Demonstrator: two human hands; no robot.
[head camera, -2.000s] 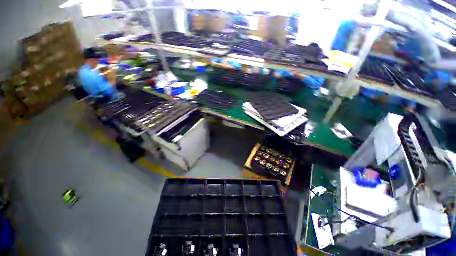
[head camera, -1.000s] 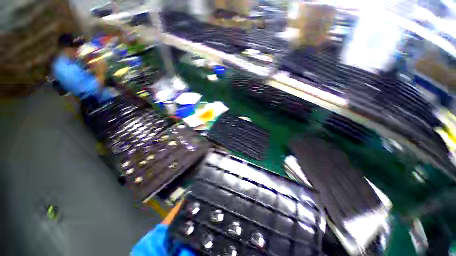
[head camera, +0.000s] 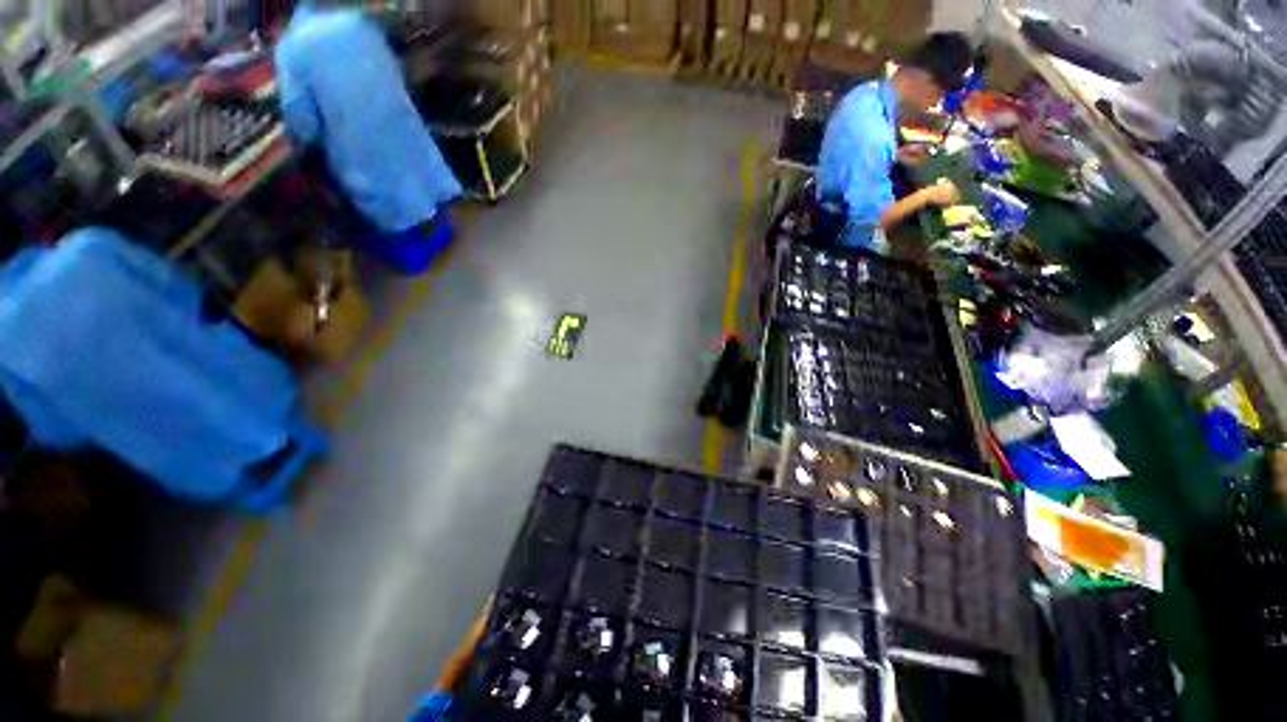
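A black blister tray (head camera: 678, 564) with square pockets is held at the bottom centre. Several pockets at its lower left hold shiny round parts (head camera: 656, 656); the upper and right pockets look empty. My left hand (head camera: 463, 660) grips the tray's left edge; only a blurred part of the fingers and a blue cuff show. My right hand is not in view. The tray's near edge is cut off by the frame.
Filled trays (head camera: 872, 367) stand beside the green bench (head camera: 1179, 487) on the right. A seated person in blue (head camera: 864, 155) works there. Two people in blue smocks (head camera: 353, 113) are on the left. Cartons (head camera: 762, 35) stand at the back; the aisle floor (head camera: 565, 240) has yellow lines.
The view has swung left, so the aisle and the people on the left now show and the bench lies at the right. The tray is still held in front.
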